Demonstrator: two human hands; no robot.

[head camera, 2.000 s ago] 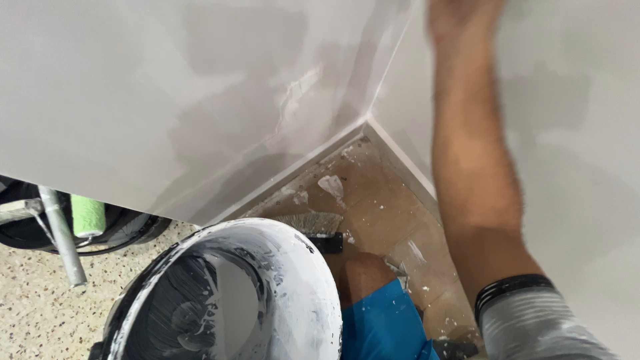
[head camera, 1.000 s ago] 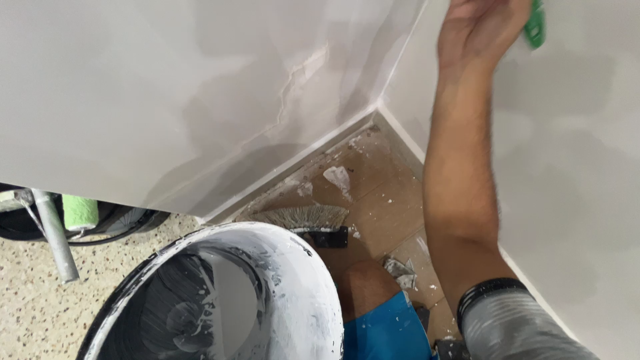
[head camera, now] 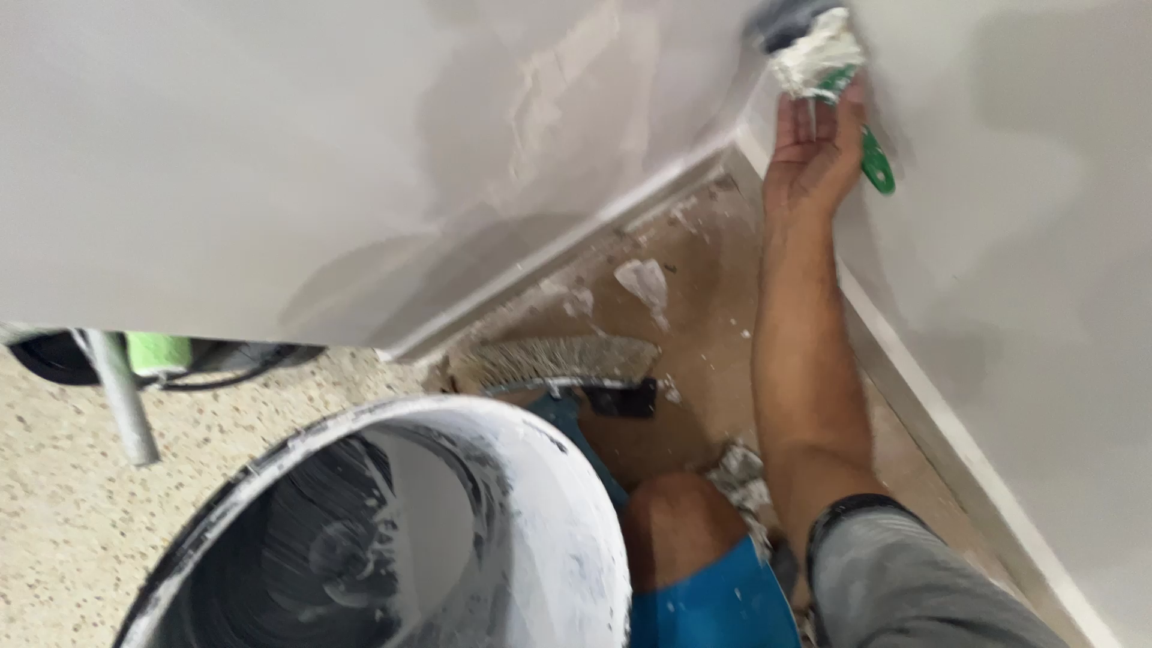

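Note:
My right hand (head camera: 814, 166) is closed around a green-handled tool (head camera: 877, 162) at the upper right. A thick lump of white filler or plaster (head camera: 819, 54) sits on the tool, just above my fingers. Its blurred dark end is close to the wall corner; whether it is a blade or bristles, I cannot tell. At the lower left stands a white bucket (head camera: 571, 531), its inside smeared dark and white. The left wall carries a rough, pale, uneven patch (head camera: 540, 103). My left hand is out of the frame.
A broom head (head camera: 558, 360) lies beyond the bucket on the stained brown floor covering (head camera: 711, 279), near scraps of whitish debris (head camera: 643, 283). My bent knee (head camera: 684, 526) is right of the bucket. Skirting (head camera: 954, 414) edges the right wall. A green roller sleeve (head camera: 157, 353) rests at the far left.
My right hand has moved left, nearer the wall corner, and the white-loaded end of the tool has come into view. One second ago only its green handle end showed. The view has shifted too.

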